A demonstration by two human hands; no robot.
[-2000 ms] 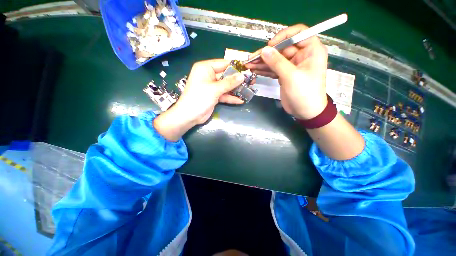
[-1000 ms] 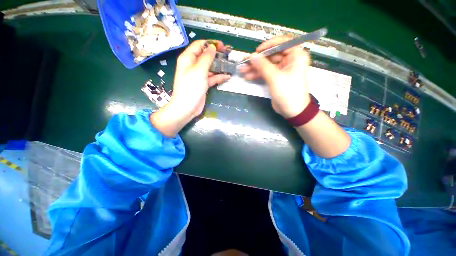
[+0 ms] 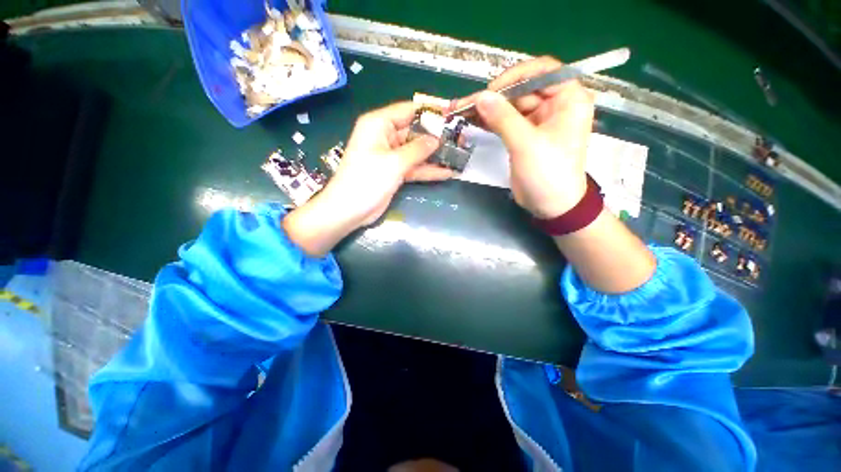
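My left hand [image 3: 371,166] holds a small grey-silver circuit board [image 3: 454,155] between thumb and fingers. A tiny white and gold piece [image 3: 432,120] shows at the board's upper left end. My right hand [image 3: 539,138] grips slim metal tweezers [image 3: 562,77], with the handle pointing up and right. The tweezer tips are at the upper edge of the board; whether they touch it or hold something is too small to tell. A long white sheet [image 3: 616,166] lies flat behind the hands, partly hidden by them.
A blue bin [image 3: 214,69] with white and tan scraps stands at upper left. Patterned boards [image 3: 293,175] lie left of my left hand. A clear tray with rows of small black-gold parts [image 3: 728,221] is at right. A pale rail [image 3: 415,48] runs behind the dark green mat.
Since one second ago, my left hand has turned and moved the board right, and my right hand has moved slightly right. The tweezers are now at the board's upper edge, and more waiting boards show.
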